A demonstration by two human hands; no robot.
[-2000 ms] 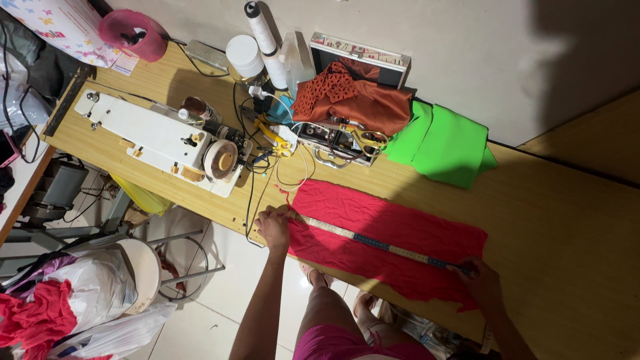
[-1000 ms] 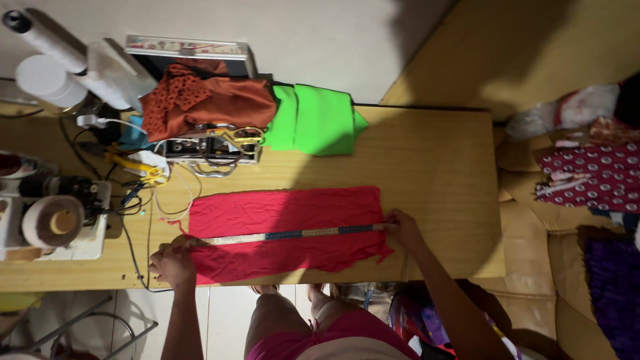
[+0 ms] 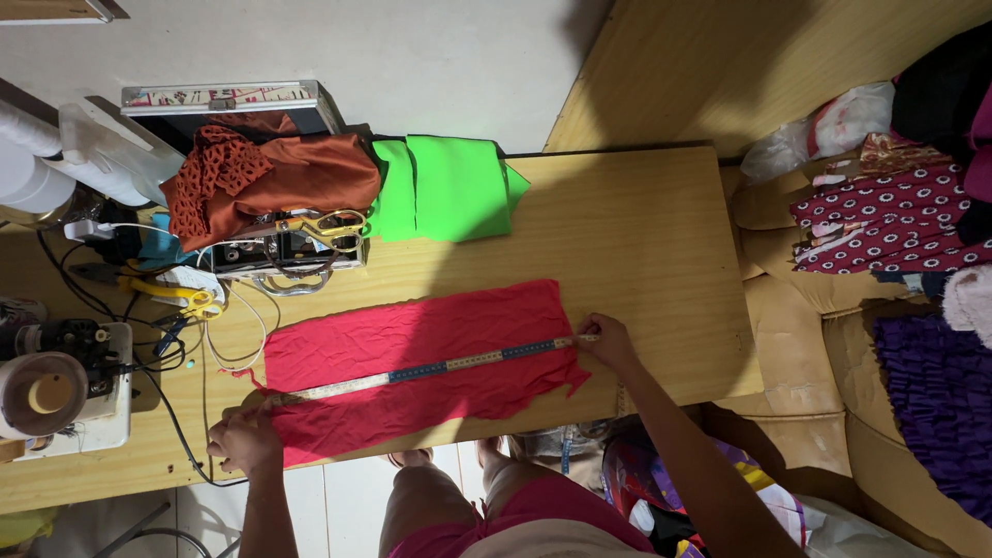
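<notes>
A wrinkled piece of red fabric (image 3: 418, 333) lies flat on the wooden table (image 3: 635, 232). Across its length runs a blue and cream tape measure (image 3: 473, 359), pulled straight. My left hand (image 3: 246, 442) pinches one end of the tape at the fabric's left edge. Just past the right edge, my right hand (image 3: 608, 341) holds the tape between thumb and fingers; more tape hangs over the table's front edge below that hand. The fabric's right edge is ragged near its lower corner.
Behind the red fabric lie bright green cloth (image 3: 457, 186), rust-coloured cloth (image 3: 310, 174) and gold-handled scissors (image 3: 333, 229) on an open case (image 3: 225, 97). Yellow-handled scissors (image 3: 200, 304), cables and a sewing machine (image 3: 46, 391) are at left. A tan sofa (image 3: 798, 372) holding clothes stands at right.
The view has swung far to the right. Both hands stay on the tape across the red fabric; the fabric's right edge, under my right hand two seconds ago, now shows beside it.
</notes>
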